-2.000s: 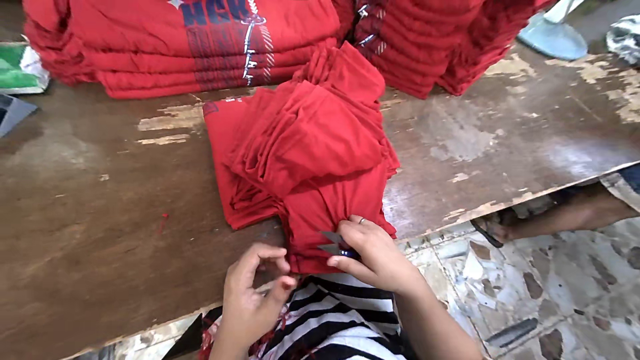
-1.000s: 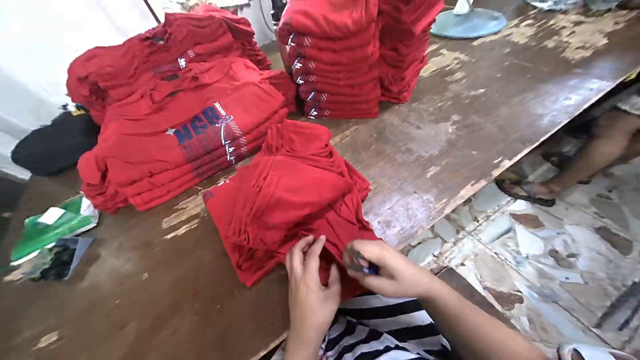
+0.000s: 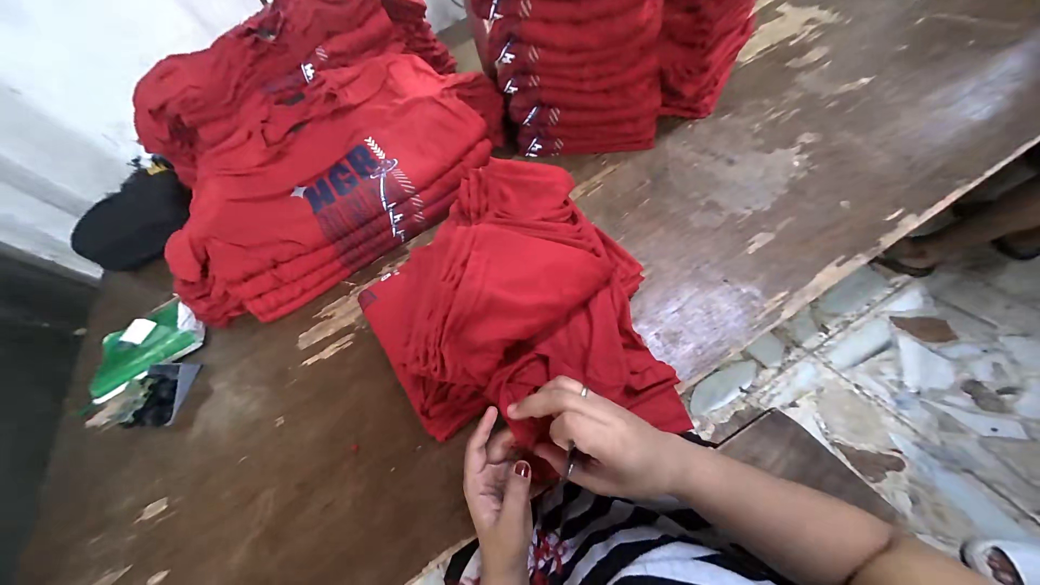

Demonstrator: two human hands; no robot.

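A pile of red folded garments (image 3: 528,284) lies at the near edge of the wooden table, in front of me. My right hand (image 3: 597,443) is at its near end, fingers curled against the red cloth, with a small dark metal tool partly hidden in the palm; its kind cannot be told here. Just left of it, my left hand (image 3: 500,479) is palm up beside the cloth, its fingers apart and thumb raised. Whether its fingertips pinch a bit of fabric is hard to tell.
Printed red T-shirts (image 3: 349,203) are stacked at the back left, a taller red stack (image 3: 585,81) behind. A black cap-like item (image 3: 134,215) and a green packet (image 3: 146,345) lie left. Past the worn wooden table (image 3: 268,487), a person's sandalled foot (image 3: 906,256) shows at right.
The dark blades seen pointing out of my right hand two seconds ago are now mostly hidden. My left hand has come off the cloth and turned palm up. The view has swung left.
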